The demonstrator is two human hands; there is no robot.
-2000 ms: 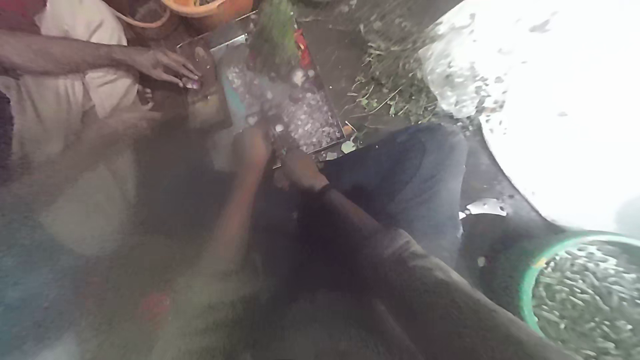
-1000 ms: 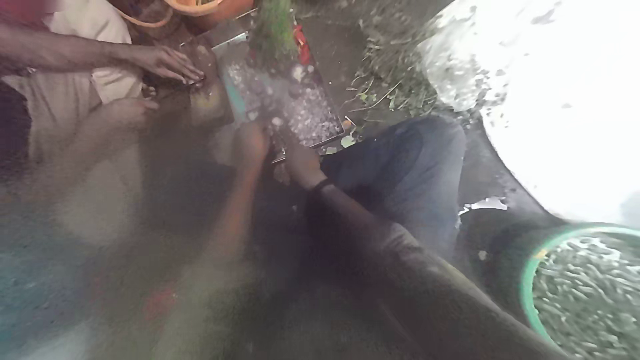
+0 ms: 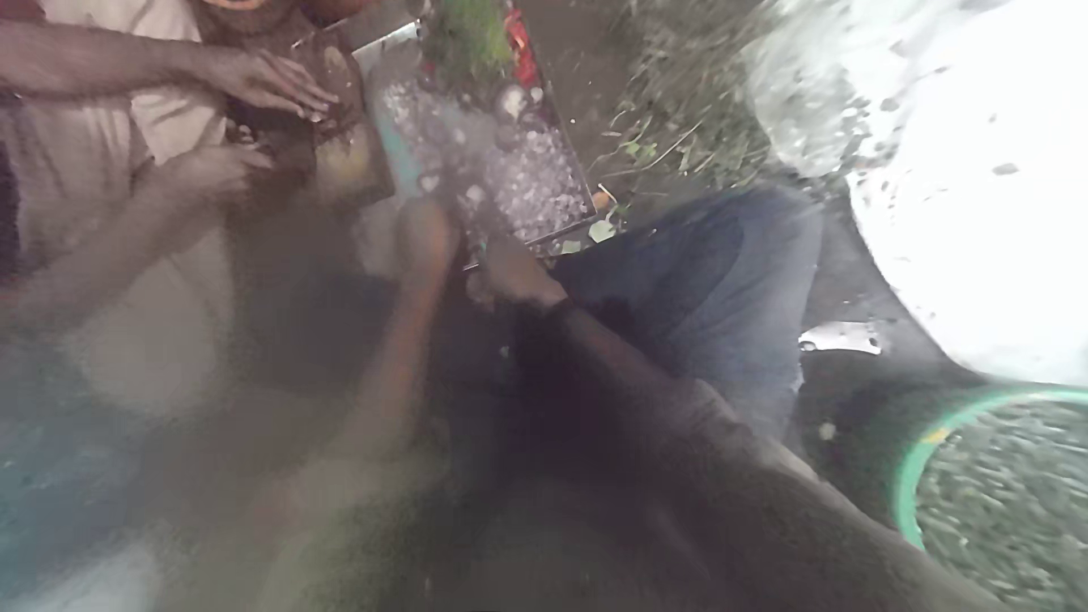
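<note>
A shallow tray [image 3: 571, 228] holds chopped pale pieces [image 3: 535, 183], with a green leafy bunch [image 3: 467, 42] and red items that look like chillies [image 3: 520, 49] at its far end. My left hand [image 3: 427, 228] is at the tray's near left corner, blurred; whether it grips anything cannot be seen. Beside it, my right hand [image 3: 514, 270] is closed at the near edge, apparently around the handle of a knife whose blade is too blurred to make out. A dark band circles my right wrist.
Another person's hands [image 3: 276, 83] rest over a wooden board [image 3: 348, 157] at the left. Leafy stems [image 3: 697, 110] lie on the ground beyond my knee. A large white sheet or sack [image 3: 977, 212] spreads at the right. A green-rimmed basket [image 3: 914, 476] of small green pieces stands at the lower right.
</note>
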